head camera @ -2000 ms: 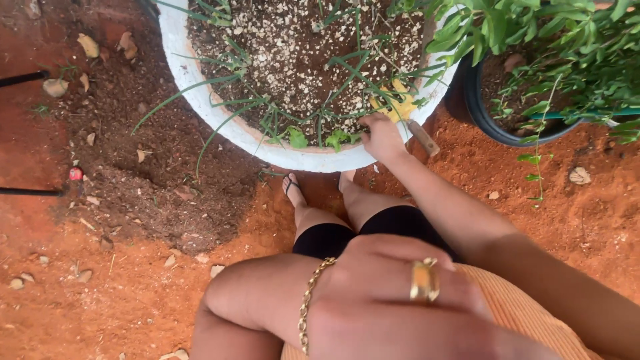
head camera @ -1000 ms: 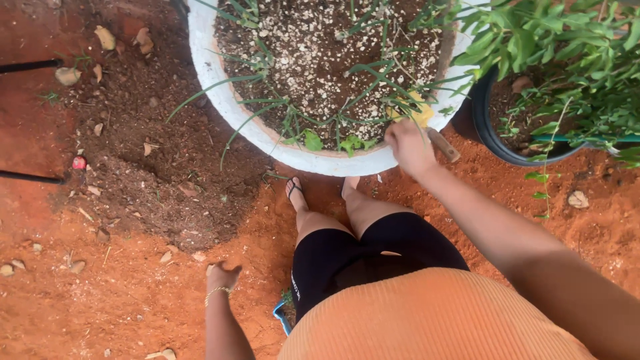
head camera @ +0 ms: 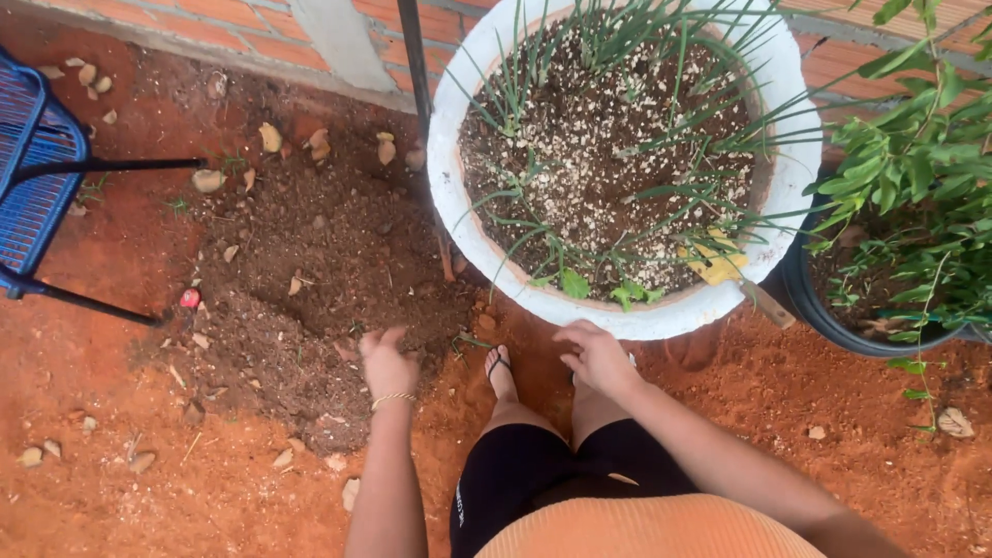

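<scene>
My left hand [head camera: 390, 366], with a chain bracelet at the wrist, hangs over the dark soil pile, fingers apart and holding nothing. Near the front rim of a round white planter [head camera: 508, 288], my right hand [head camera: 601, 358] is empty with its fingers apart. Green onion plants [head camera: 620, 46] and small leafy seedlings [head camera: 575, 284] grow in the planter, in soil strewn with white bits. A small garden tool with a yellow metal head [head camera: 714, 260] lies at the planter's right front, its wooden handle [head camera: 767, 304] sticking out over the rim.
A blue corded chair [head camera: 39, 163] stands at the left. Dark soil [head camera: 310, 271] with fallen leaves spreads beside the planter. At the right is a black pot [head camera: 829, 310] with a leafy plant [head camera: 922, 201]. A brick wall [head camera: 232, 35] runs behind, and a dark post [head camera: 415, 62] stands beside the planter.
My right hand has left the tool at the planter's rim and moved left. My left hand, in front of my body two seconds ago, is now over the soil pile. The view takes in more wall and chair.
</scene>
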